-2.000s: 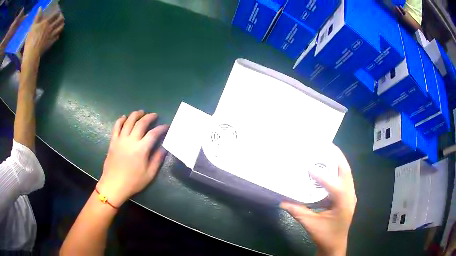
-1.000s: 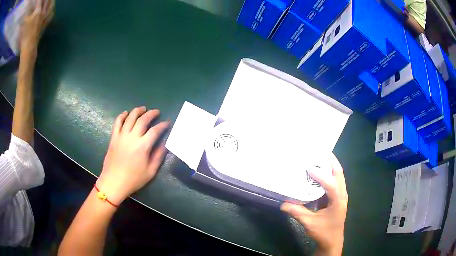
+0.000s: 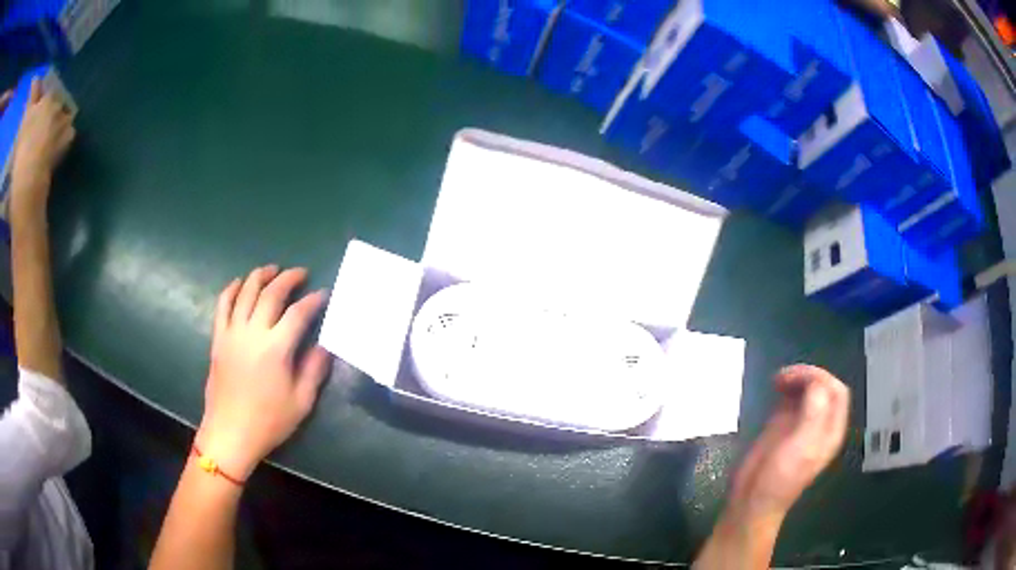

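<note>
The open carton (image 3: 579, 228) stands on the dark green bench with its white lid up at the back and both white side flaps spread out. The white boxed device (image 3: 535, 362) lies inside it, with a ringed mark near each rounded end. My left hand (image 3: 259, 362) is beside the left side flap, fingers apart, holding nothing; whether a fingertip touches the flap is unclear. My right hand (image 3: 793, 440) is off the right side flap, empty, with its fingers curled and slightly blurred.
Stacked blue cartons (image 3: 769, 89) fill the far right. A white carton (image 3: 900, 390) with an open flap lies at the right. A neighbour's arm (image 3: 36, 278) reaches along the left edge to a blue box (image 3: 13, 134). The green bench (image 3: 279, 145) has a curved near edge.
My right hand has let go of the device and moved right. The device now sits down inside the carton, and the right side flap shows. The neighbour's hand is now at a blue box.
</note>
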